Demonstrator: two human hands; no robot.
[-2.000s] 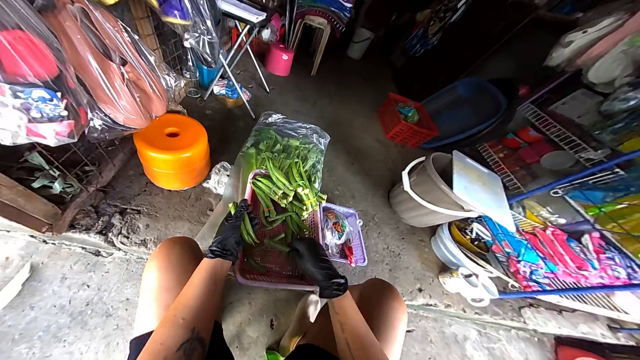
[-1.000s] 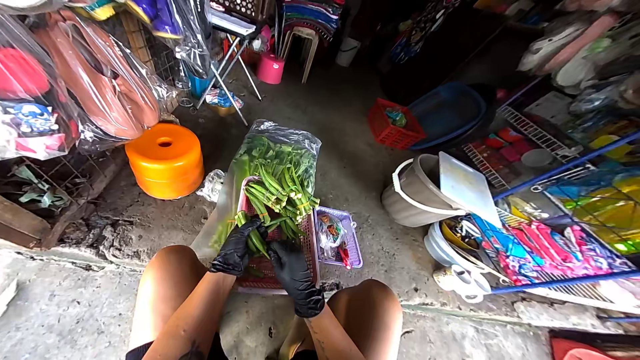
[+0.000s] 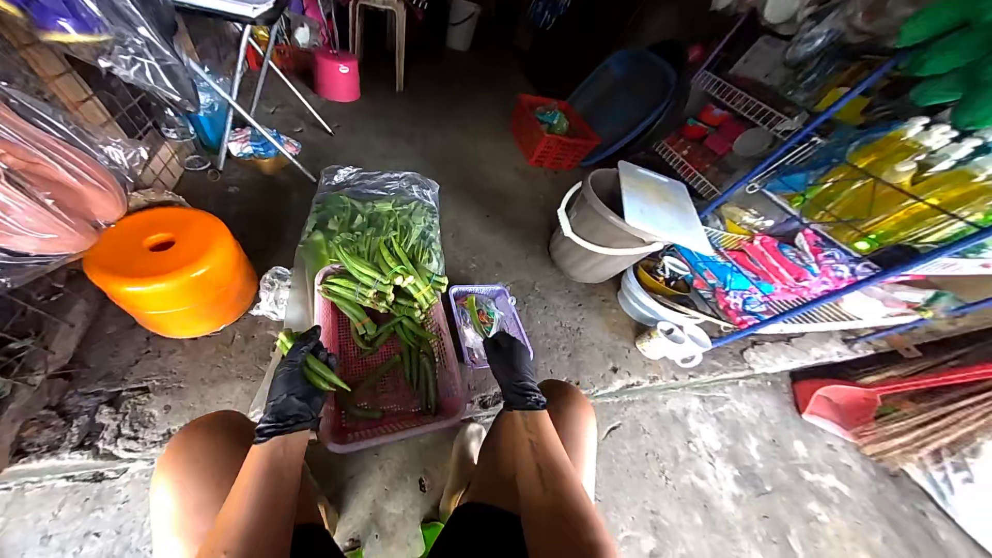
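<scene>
My left hand (image 3: 298, 384), in a black glove, is closed around a few okra pods (image 3: 319, 370) at the left rim of a pink plastic basket (image 3: 391, 442). Loose pods lie inside the basket, and banded okra bundles (image 3: 380, 275) rest across its far end. Beyond them a clear plastic bag (image 3: 380, 182) holds leafy greens. My right hand (image 3: 511, 368), gloved too, is over the near right part of a small purple basket (image 3: 521, 322). That basket contains a plastic bag with colourful small items (image 3: 482, 316); whether my right fingers hold anything is hidden.
An orange plastic stool (image 3: 170, 271) stands at left beside a crumpled clear plastic piece (image 3: 273, 294). To the right are a grey bucket (image 3: 601, 232), white mugs (image 3: 673, 342) and a blue-framed rack (image 3: 814, 298). A red dustpan (image 3: 841, 407) lies at far right.
Both hands were over the pink basket a second ago. My left hand has moved to its left rim with okra pods, and my right hand has moved right to the purple basket.
</scene>
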